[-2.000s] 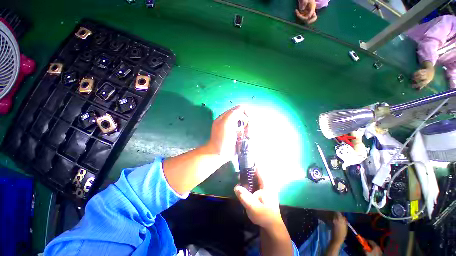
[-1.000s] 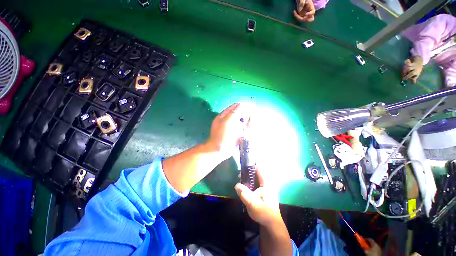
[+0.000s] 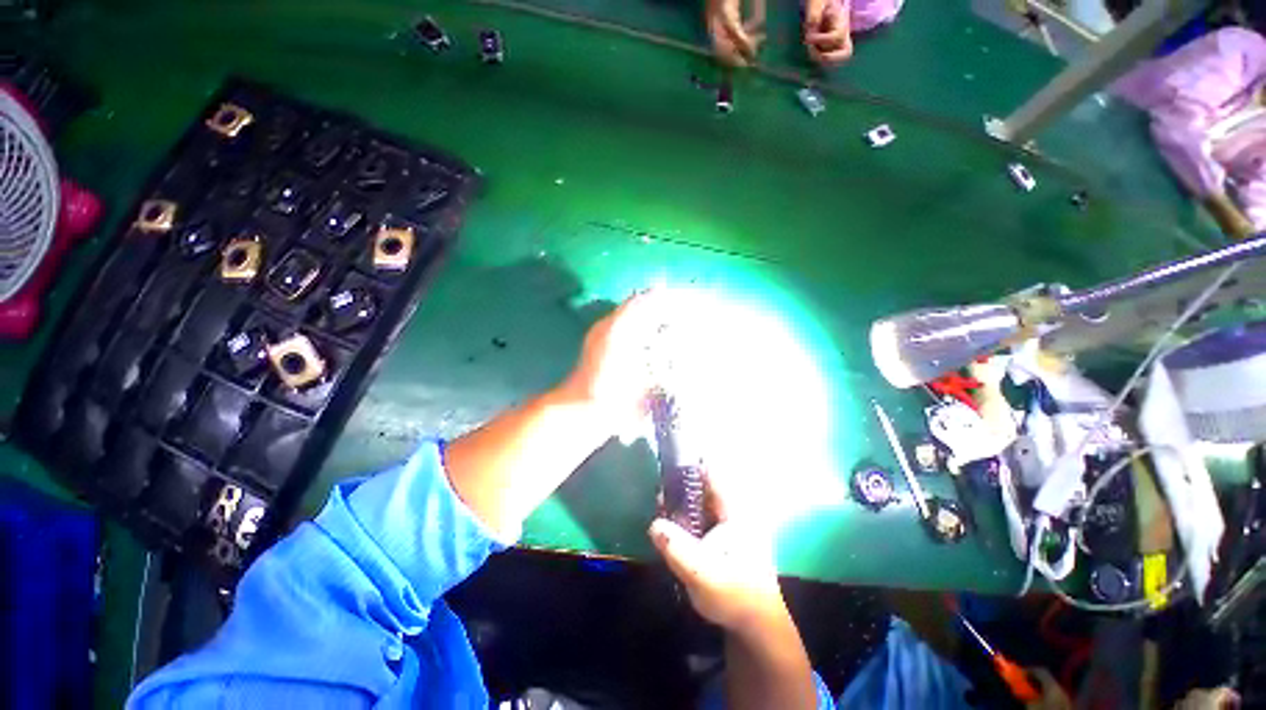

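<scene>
My left hand (image 3: 621, 364) is in the lamp's white glare, holding a small unit that is mostly washed out; its shape cannot be made out. My right hand (image 3: 711, 555) is just below and grips a black ribbed screwdriver (image 3: 682, 479), which points up toward the unit in my left hand. The screwdriver's tip is lost in the glare near the left fingers. A large black blister tray (image 3: 153, 402) lies at the left, with black housings (image 3: 294, 273) and gold-framed housings (image 3: 297, 362) in its upper pockets.
The gooseneck lamp (image 3: 944, 343) reaches in from the right. Below it are round dark parts (image 3: 873, 486), a pale stick (image 3: 900, 447) and tangled cables. Small units (image 3: 880, 135) lie along the far bench. A pink fan (image 3: 77, 208) stands at left. Other people's hands (image 3: 828, 31) show at the top.
The small units at the far side have shifted right. Another person's second hand has appeared at the top. My left hand and the screwdriver's upper end have moved slightly left.
</scene>
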